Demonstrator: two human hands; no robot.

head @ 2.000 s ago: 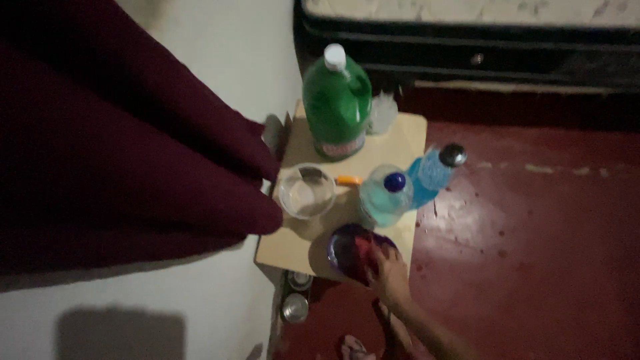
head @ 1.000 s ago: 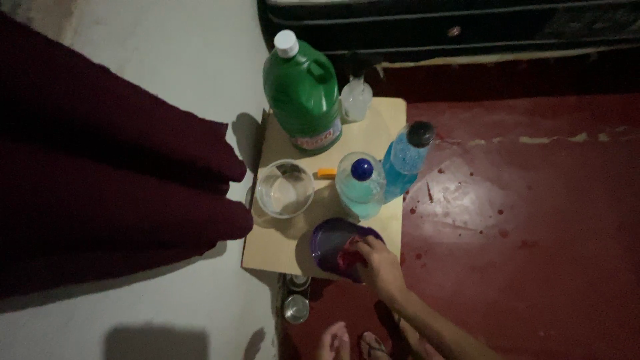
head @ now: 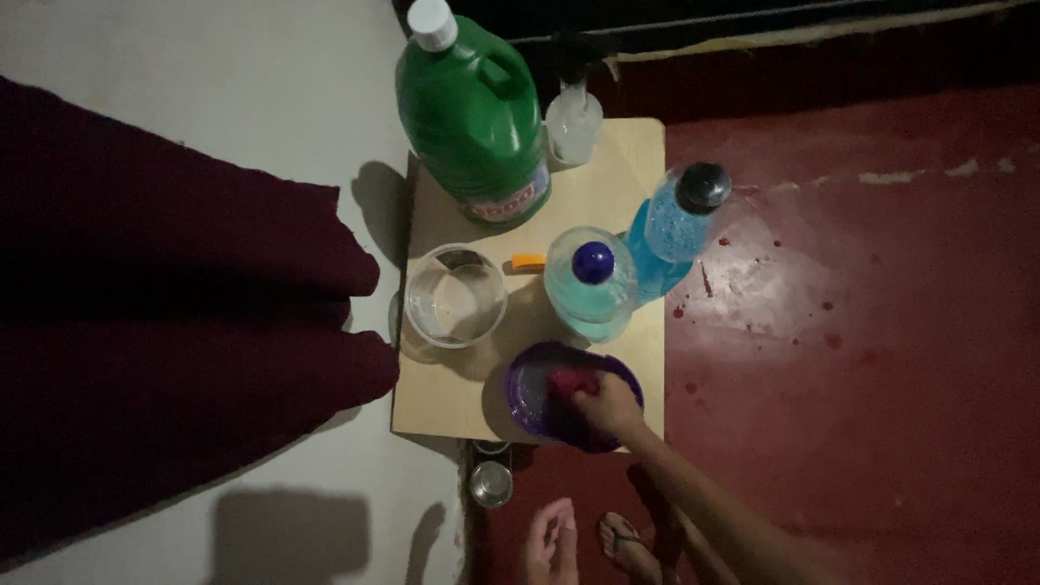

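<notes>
My right hand [head: 611, 406] reaches into a purple plastic bowl [head: 520, 406] and grips a wet-looking red cloth [head: 575, 382]; its fingertips are blurred. Below the small wooden table [head: 447, 410], my left hand [head: 554, 538] is raised with loosely curved fingers and nothing visible in it. Just behind the bowl stands a clear bottle of pale turquoise liquid [head: 589, 296] with a dark blue cap. A bottle of blue liquid [head: 662, 252] with a black cap leans or stands beside it. To the left is a clear round plastic container [head: 457, 296].
At the table's back stand a large green jug [head: 471, 122] with a white cap and a clear pump bottle [head: 574, 130]. An orange object [head: 529, 262] lies mid-table. A dark red curtain [head: 203, 268] hangs at left. Metal cans [head: 491, 484] and a sandaled foot [head: 617, 536] are below.
My left hand has come into view at the bottom since the oldest frame. My right hand stays in the bowl with the red cloth, shifting slightly.
</notes>
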